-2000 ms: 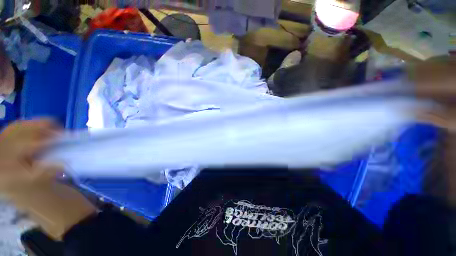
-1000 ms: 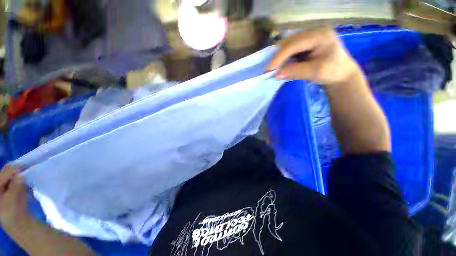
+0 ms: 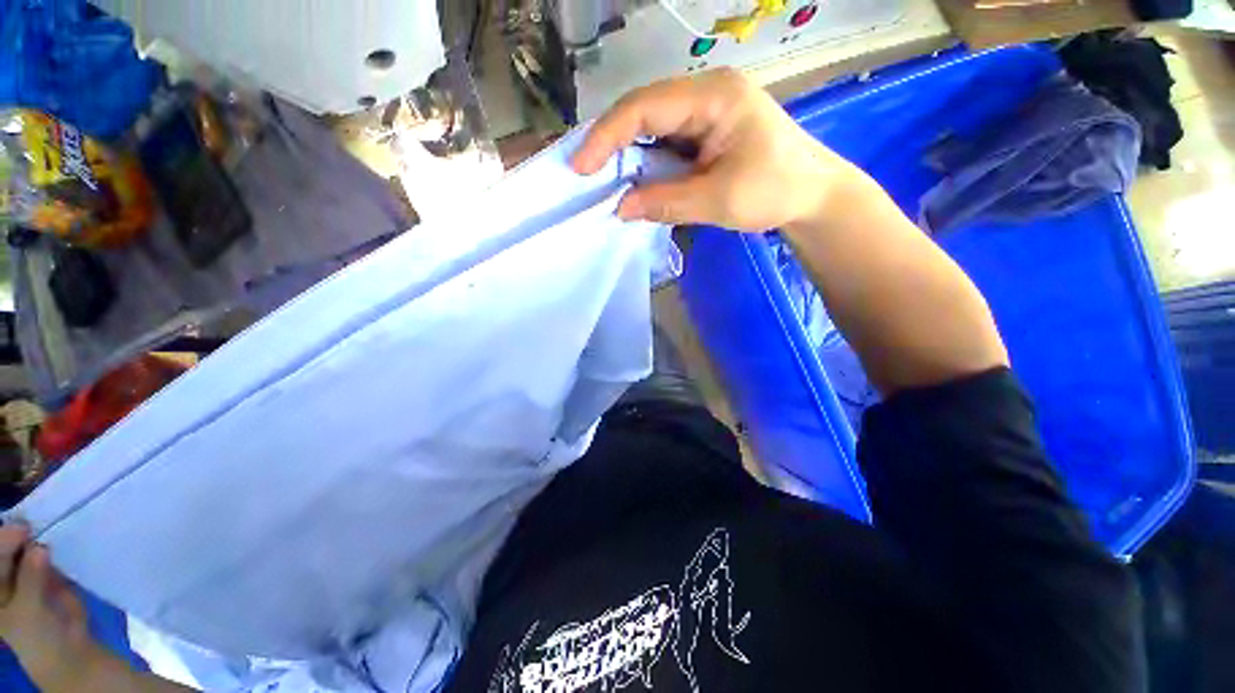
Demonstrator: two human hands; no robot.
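Note:
A pale blue shirt panel [image 3: 366,433] is stretched slantwise between my hands, its folded placket edge [image 3: 325,339] straight and taut on the upper side. My right hand [image 3: 718,156] pinches the upper right end of the placket between thumb and fingers. My left hand [image 3: 34,596], partly cut off at the left edge, grips the lower left end. The loose cloth hangs below towards my lap. The white machine head [image 3: 312,48] is above the cloth, with bright glare beneath it.
The right blue bin [image 3: 1043,325] holds a greyish-blue cloth [image 3: 1043,156]. A side table with grey cloth [image 3: 312,183] holds a yellow-orange packaged item [image 3: 81,176] and dark objects. A white housing with coloured buttons [image 3: 799,41] is at the top. Red cloth [image 3: 115,399] lies at left.
The view has turned towards the machine and right bin. The panel, earlier a blurred band across the view, now slants up to the right, its right end close to the machine head. Both hands still hold it.

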